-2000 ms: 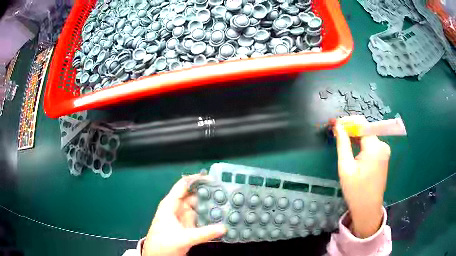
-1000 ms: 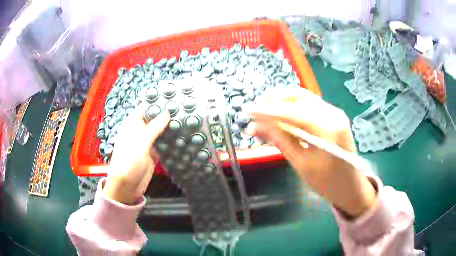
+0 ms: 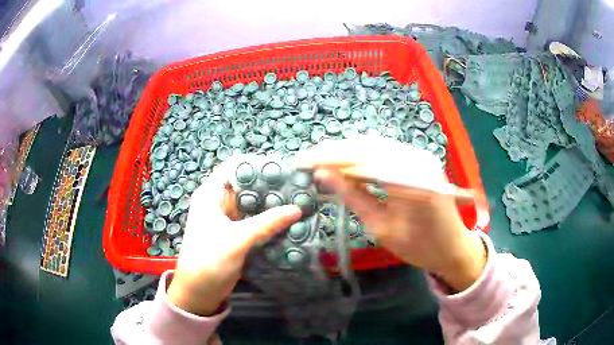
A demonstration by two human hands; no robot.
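My left hand [image 3: 225, 229] grips a grey-green moulded rubber sheet [image 3: 273, 200] with rows of raised round domes, thumb across its face. The sheet is over the basket's near edge, and its blurred lower part hangs down with thin strips at its right side. My right hand [image 3: 404, 209] holds a slim pale tool, perhaps tweezers [image 3: 377, 176], whose dark tip is at the sheet's upper right domes. The exact contact is blurred. Loose rubber caps [image 3: 283, 111] fill the red plastic basket [image 3: 131, 195] behind my hands.
Limp rubber sheets [image 3: 549, 189] are piled at the right rear. A dark heap [image 3: 111, 101] lies left rear, and a patterned orange strip [image 3: 66, 209] lies far left. Orange-red material [image 3: 594, 121] is at the far right edge. Holed waste rubber [image 3: 131, 286] shows below the basket's left corner.
Both hands rose with the sheet from the bench to over the basket. Since one second ago, the sheet moved slightly right, and the tool tip came to its upper right domes.
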